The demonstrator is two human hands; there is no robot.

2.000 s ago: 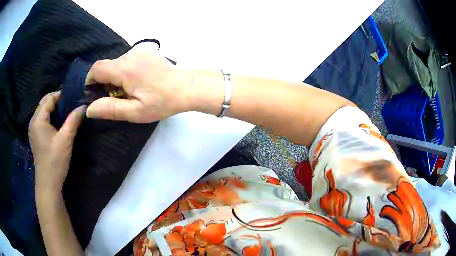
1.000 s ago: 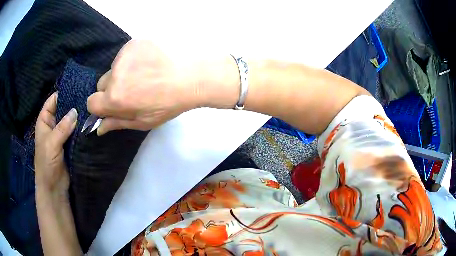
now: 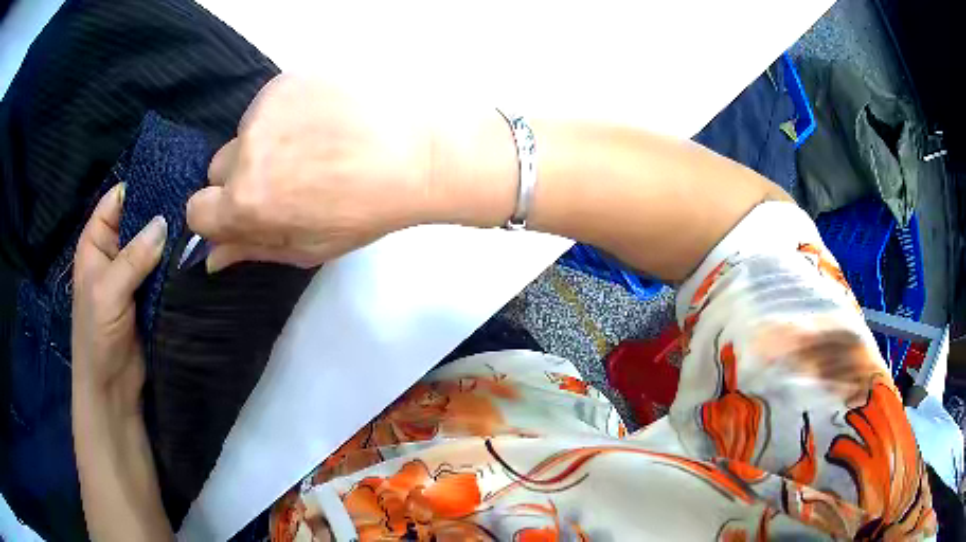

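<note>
A dark pinstriped garment [image 3: 201,349] with navy denim-like trim [image 3: 161,169] lies at the left. My left hand [image 3: 114,265] holds the navy trim between thumb and fingers. My right hand [image 3: 286,180] is closed around small thread snips [image 3: 191,250]; only the silvery blade tips show, beside the trim and close to my left thumb. The rest of the snips is hidden in my right fist.
The garment lies on a white tabletop [image 3: 508,64]. At the right are a blue crate [image 3: 856,249], an olive garment [image 3: 837,127], dark blue cloth [image 3: 754,132] and speckled floor [image 3: 561,307]. A red object [image 3: 644,373] is beside my right sleeve.
Since the first frame, my right hand has turned knuckles-up and the snips' blades have come into view. The navy trim now lies more spread out. In the last second the blades show less.
</note>
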